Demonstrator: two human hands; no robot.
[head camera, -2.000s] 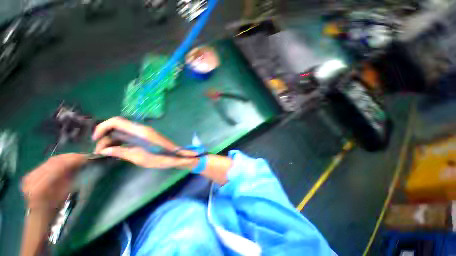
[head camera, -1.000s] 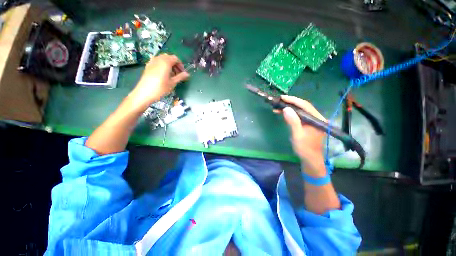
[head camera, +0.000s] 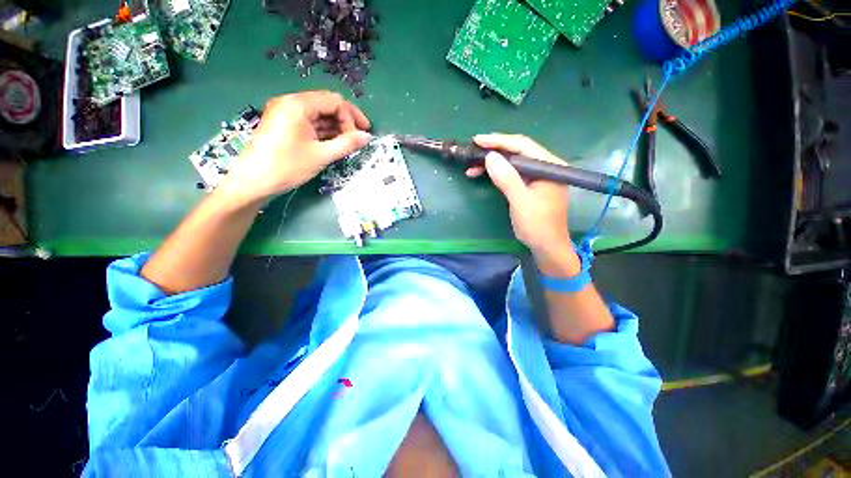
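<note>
A whitish populated circuit board (head camera: 378, 194) lies on the green mat in front of me. My right hand (head camera: 530, 191) is shut on the soldering iron (head camera: 569, 175), with its tip close to the board's upper edge. My left hand (head camera: 297, 147) is at the board's upper left, thumb and fingertips pinched near that edge; what is between them is too small to tell. A thin strand of solder wire hangs below the left hand. A second working board (head camera: 224, 149) lies left, partly behind the left hand.
Small black components (head camera: 331, 42) lie heaped beyond. Two green boards (head camera: 504, 49) overlap at upper right, near a blue spool (head camera: 674, 26) and open cutters (head camera: 653, 140). A white tray (head camera: 117, 133) with boards is upper left; a black bin (head camera: 810, 149) is right.
Since a second ago, the left hand has come from the component heap to the board's upper edge. The iron's tip has moved left to that edge. The whole view has shifted.
</note>
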